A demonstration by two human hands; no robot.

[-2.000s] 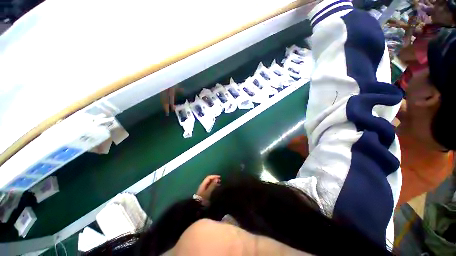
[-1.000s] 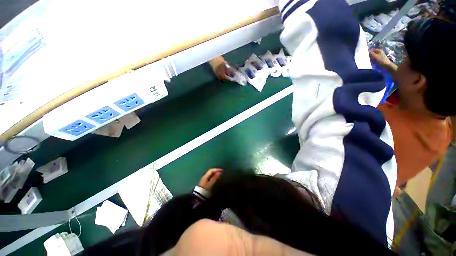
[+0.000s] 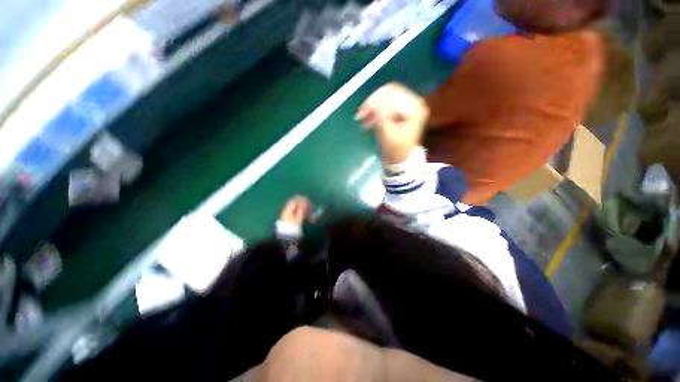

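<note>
My right hand (image 3: pixel 395 119) is over the green bench (image 3: pixel 279 175), just on the near side of the long white strip. It is blurred with fingers curled, and no object shows in it. My left hand (image 3: pixel 296 212) is small and blurred over the bench near my dark hair. Its grip is unclear. The white carton stack (image 3: pixel 200 252) lies against the strip at lower left. A smaller white paper pile (image 3: pixel 159 291) lies beside it.
Blurred white cartons (image 3: pixel 320 41) stand on the belt beyond the strip. More lie at left near the blue socket strip (image 3: pixel 71 123). A person in orange (image 3: pixel 522 104) is close at right, beside a blue bin (image 3: pixel 466 30). An open brown box (image 3: pixel 585 160) is on the floor.
The view has shifted. My right arm was stretched up across the belt side with its hand out of frame; now it is drawn back and the hand shows. My left hand stays low over the bench.
</note>
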